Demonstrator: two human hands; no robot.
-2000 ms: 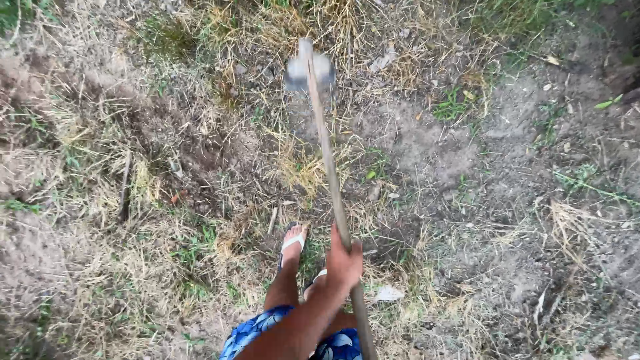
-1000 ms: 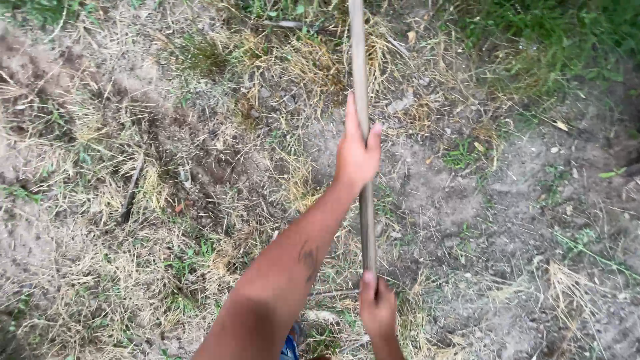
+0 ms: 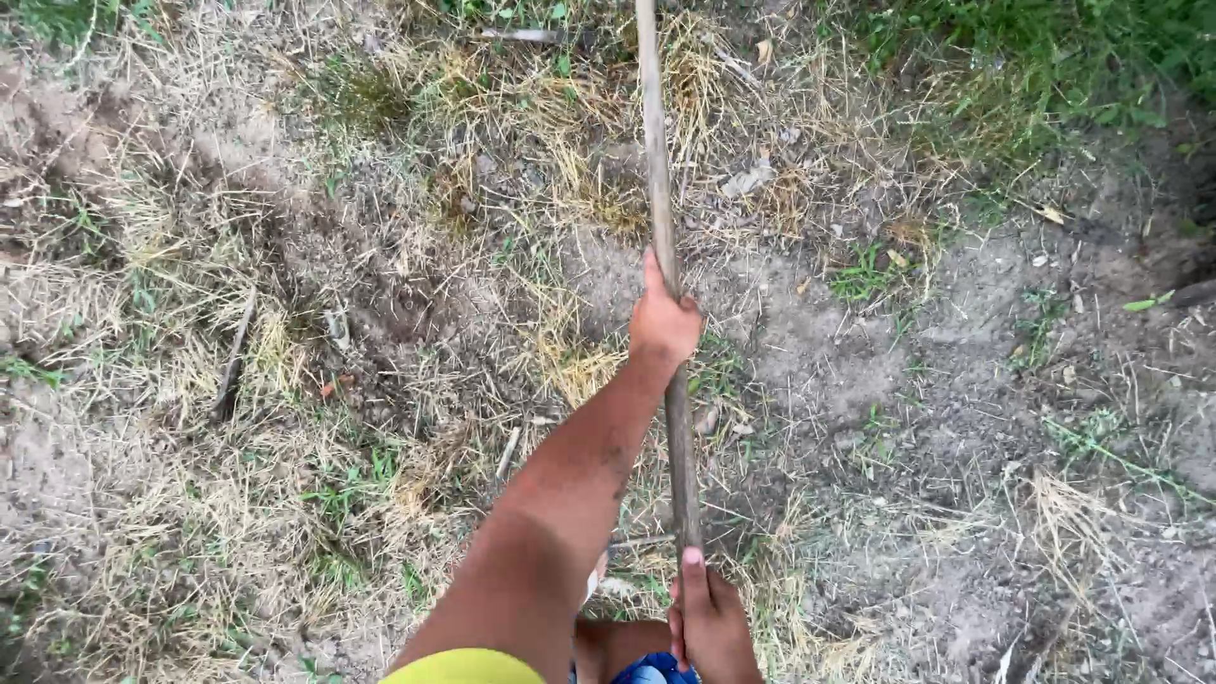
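Observation:
A long wooden tool handle [image 3: 655,142] runs from the top edge down the middle of the view; its far end lies outside the frame. My left hand [image 3: 665,321] grips it near the centre, its index finger stretched up along the wood. Lower down, close to the bottom edge, my right hand [image 3: 711,617] is wrapped around the same handle, thumb on top. The left forearm, with a yellow sleeve, covers part of the ground and most of my legs.
Dry grass [image 3: 570,370] and bare soil [image 3: 807,351] surround me. Green plants [image 3: 1073,66] grow at the top right. A dark stick [image 3: 233,361] lies at the left, and a pale leaf [image 3: 749,179] lies right of the handle.
Two seconds ago one hand was seen on the handle, with a blurred tool head in view; now both hands are on it and the head is out of frame.

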